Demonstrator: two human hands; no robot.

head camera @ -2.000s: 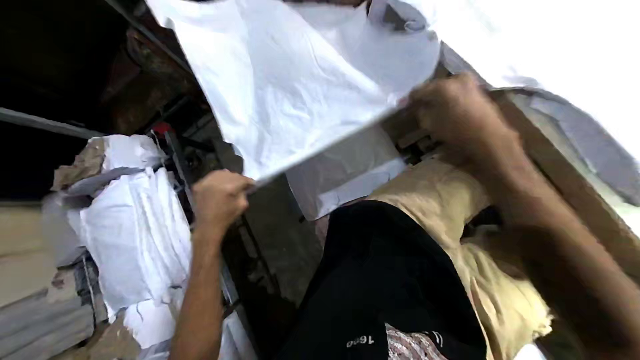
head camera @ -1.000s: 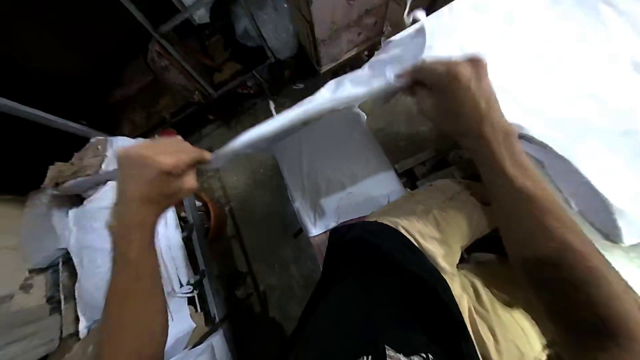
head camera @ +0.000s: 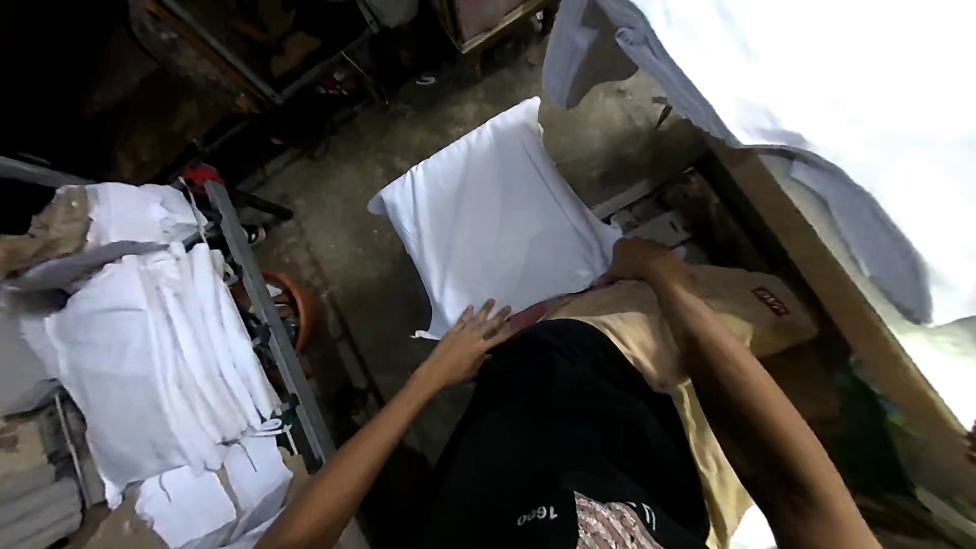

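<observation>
A white cloth (head camera: 496, 221) lies spread flat in front of my lap, above the floor. My left hand (head camera: 474, 339) rests at its lower left edge, palm down with the fingers apart. At the cloth's lower right corner is my right hand (head camera: 640, 263), fingers curled down beside tan fabric (head camera: 717, 305); whether it grips the cloth cannot be told. Black clothing (head camera: 564, 427) covers my lap.
Folded white cloths (head camera: 160, 351) are stacked at the left beside a metal rail (head camera: 263, 313). An orange bowl (head camera: 299, 305) stands behind the rail. At the right, white fabric (head camera: 862, 84) hangs over a wooden table edge (head camera: 831, 282).
Both hands have come down from holding a white cloth stretched in the air. That cloth now lies over the place where a white sheet showed before, and my left hand has spread its fingers.
</observation>
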